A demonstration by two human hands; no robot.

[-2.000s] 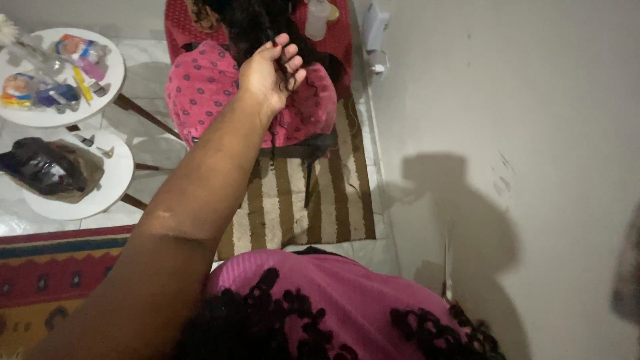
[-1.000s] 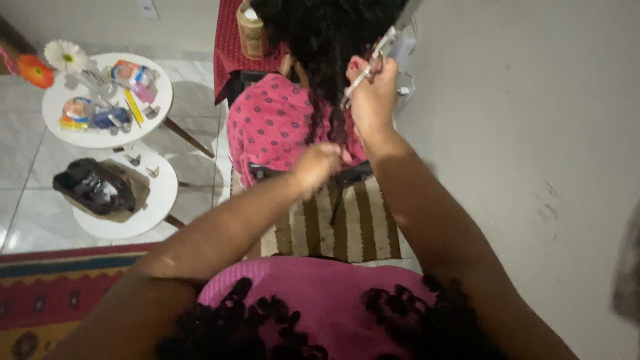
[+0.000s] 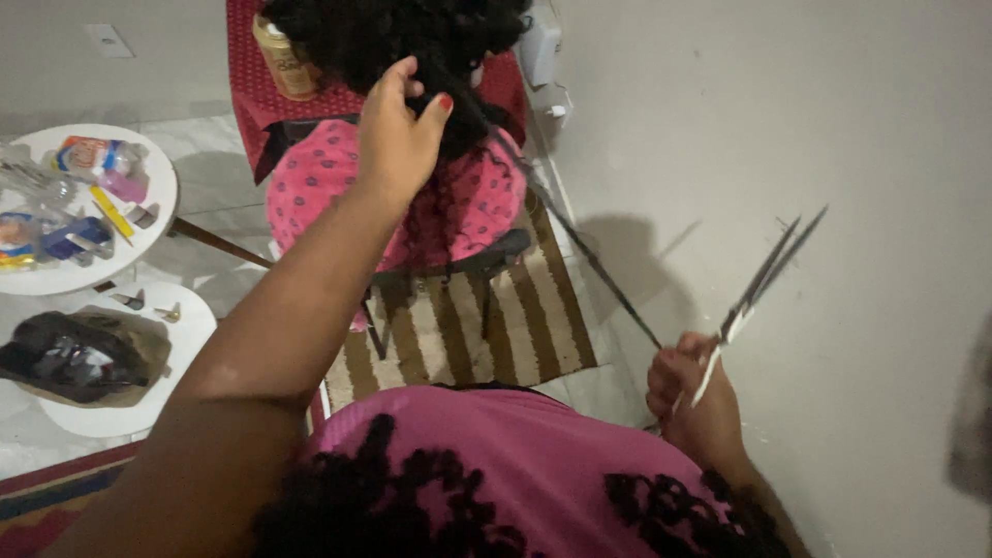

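Observation:
A person with dark curly hair point(image 3: 341, 39) sits before me in a pink patterned top point(image 3: 318, 201). My left hand point(image 3: 403, 128) is at the back of the hair, fingers partly curled; whether it grips any hair cannot be told. Off to the right, my right hand point(image 3: 694, 387) is closed on a pair of scissors point(image 3: 763, 279), blades pointing up and slightly apart. The same hand holds the end of a long thin dark strand point(image 3: 593, 260), which stretches taut from the hair.
Two round white tables stand at left, one with packets and a yellow-handled tool point(image 3: 112, 211), the lower point(image 3: 190, 310) with a dark plastic bag point(image 3: 70, 356) and hair clips. A gold-colored container point(image 3: 287, 62) stands on red cloth point(image 3: 252, 101). A wall point(image 3: 775, 116) borders the right side.
My right hand, with the scissors, has moved away from the hair to the lower right, drawing the strand out. My left hand has moved up to the hair.

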